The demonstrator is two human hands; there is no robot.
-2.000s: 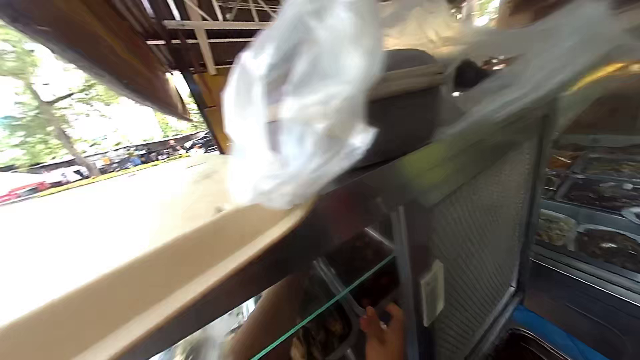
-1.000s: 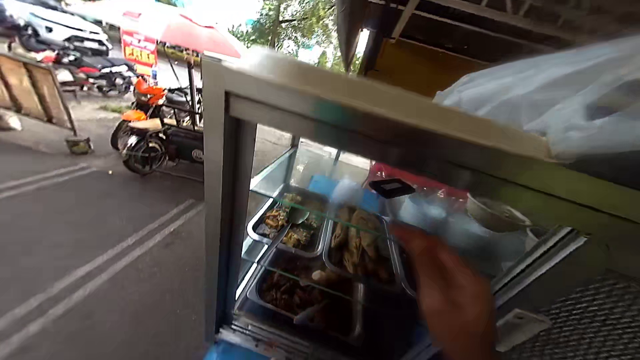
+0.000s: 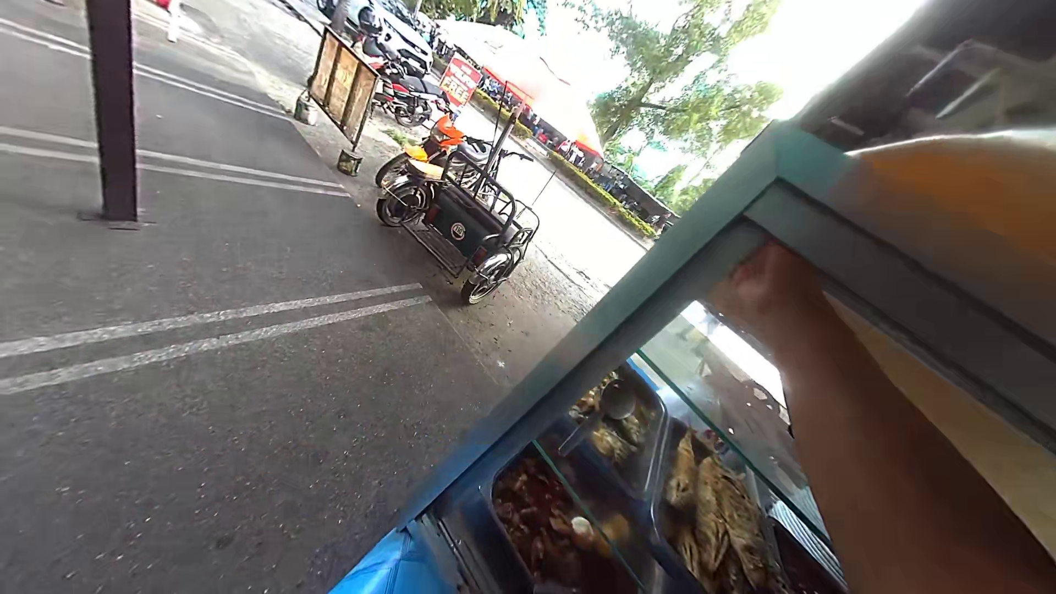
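An arm, seemingly my right, reaches from the lower right into the metal-framed glass food case (image 3: 660, 289). My right hand (image 3: 763, 276) is at the inside upper corner of the frame, blurred; whether it grips anything there is unclear. Below it, metal trays hold cooked fish (image 3: 718, 503), a dark red stew (image 3: 549, 520) and another dish with a ladle (image 3: 617, 400). Glass shelf edges cross above the trays. My left hand is not in view.
A blue cover (image 3: 396, 565) lies at the case's lower corner. Beyond stand a motorcycle with a sidecar (image 3: 466, 219), a wooden-framed board (image 3: 342, 82) and a dark post (image 3: 113, 115) on the pavement.
The view has swung strongly toward the street and tilted. My right hand, over the trays a second ago, is now up at the case's top corner.
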